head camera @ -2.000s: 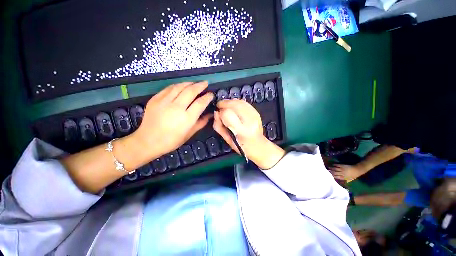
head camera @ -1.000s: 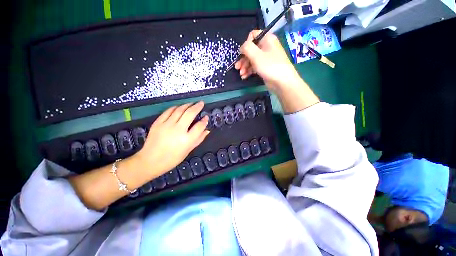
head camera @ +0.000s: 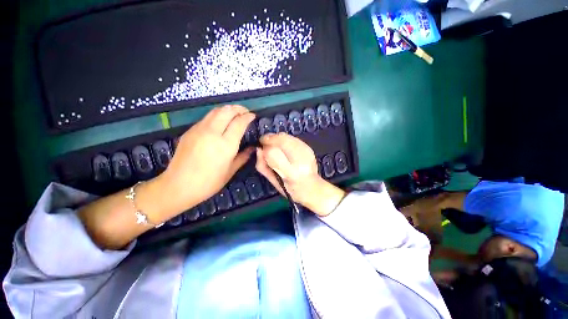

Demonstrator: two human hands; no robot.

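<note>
The black housing tray (head camera: 299, 149) lies in front of me with two rows of glossy black oval housings (head camera: 142, 159). My right hand (head camera: 288, 163) is shut on dark thin tweezers (head camera: 288, 194), held like a pencil over the upper row; the tip is hidden by the fingers. My left hand (head camera: 208, 149) rests over the upper row, its fingertips close to the right ones. Whether it grips a housing is hidden. Behind, the black parts tray (head camera: 106, 56) holds a loose heap of tiny white parts (head camera: 233, 62).
A blue-and-white packet (head camera: 386, 25) lies right of the parts tray, with a small brush (head camera: 423, 55) on it. Part of a white machine (head camera: 529, 14) shows at the top right. Yellow-green tape marks (head camera: 464, 121) are on the green mat. A person in blue (head camera: 517, 209) is at the right.
My right hand with the tweezers has come back from the white heap to the upper row beside my left fingers. The camera view has shifted, and the person in blue shows differently.
</note>
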